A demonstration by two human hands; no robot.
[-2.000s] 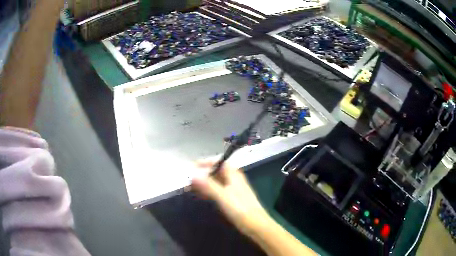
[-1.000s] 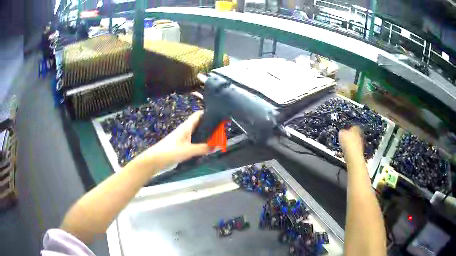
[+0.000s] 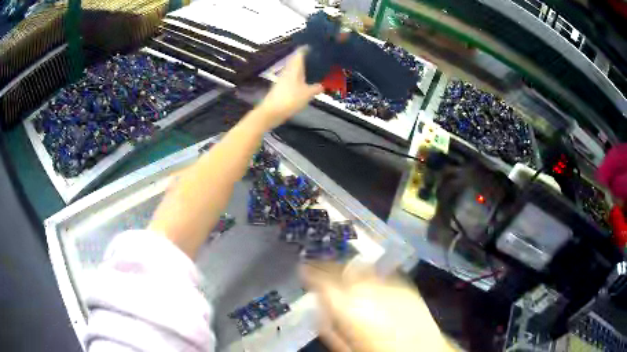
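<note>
My left hand [image 3: 292, 86] is stretched out at the top centre and grips a black handheld tool [image 3: 368, 65] with a red part near the grip. The tool is over the bulk board tray at the back. My right hand [image 3: 364, 302] is blurred, over the near right rim of the white-rimmed tray [image 3: 161, 168]; whether it holds anything cannot be told. Circuit boards [image 3: 285, 199] lie heaped along the tray's right side, and a small group of boards [image 3: 259, 311] lies near its front edge.
Trays heaped with boards stand at the back left [image 3: 113, 103] and back right [image 3: 485, 120]. A yellow power strip [image 3: 423, 172] and cables lie right of centre. The black test fixture [image 3: 536, 237] with its panel meter is at the right. A red sleeve or cloth [image 3: 613, 175] shows at the right edge.
The view has turned right and down. My left hand has carried the black tool toward the back right. My right hand has come back from the rear tray to the near tray's rim.
</note>
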